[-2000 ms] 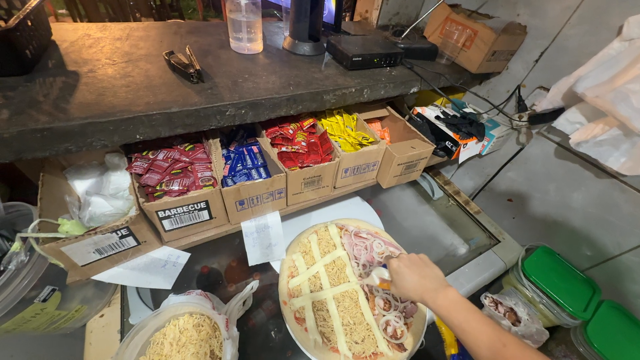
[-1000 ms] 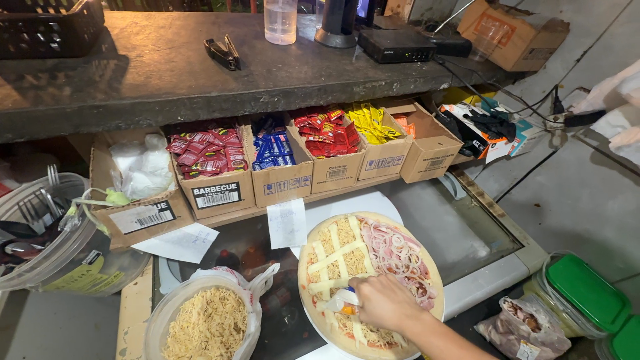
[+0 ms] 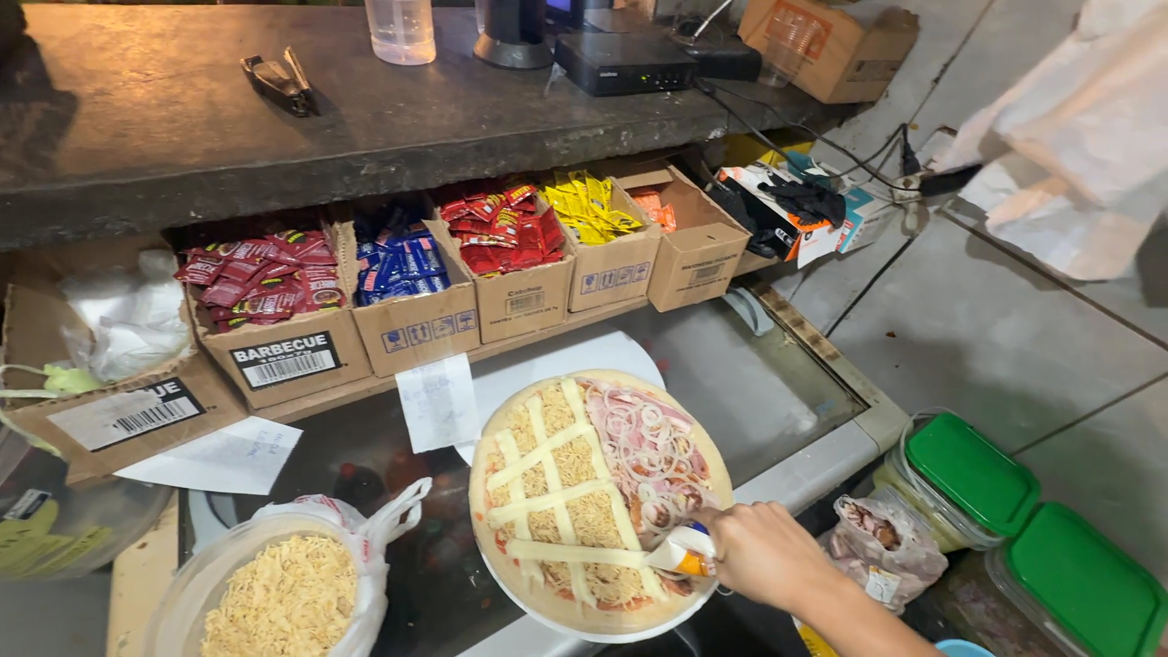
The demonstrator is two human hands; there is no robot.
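Observation:
My right hand (image 3: 762, 552) is closed around a white, orange and blue squeeze packet (image 3: 683, 550), its tip over the lower part of a pizza (image 3: 602, 502). The left half of the pizza has shredded filling crossed by pale creamy strips; the right half carries ham-like slices and thin onion rings (image 3: 652, 447). A white round base lies beneath the pizza. To its left, a plastic tub (image 3: 173, 584) lined with a bag holds shredded chicken-like filling (image 3: 287, 589). My left hand is not in view.
Cardboard boxes of sauce sachets (image 3: 525, 297) line a shelf under the dark counter (image 3: 411, 123). Paper slips (image 3: 438, 401) hang below them. Green-lidded containers (image 3: 972, 470) and a bag of meat (image 3: 885, 552) are at right. A glass-topped chest (image 3: 730, 383) lies beneath the pizza.
My right hand has moved from the upper right half of the pizza to its lower edge, with the packet. More creamy strips now cross the left half. The view has shifted.

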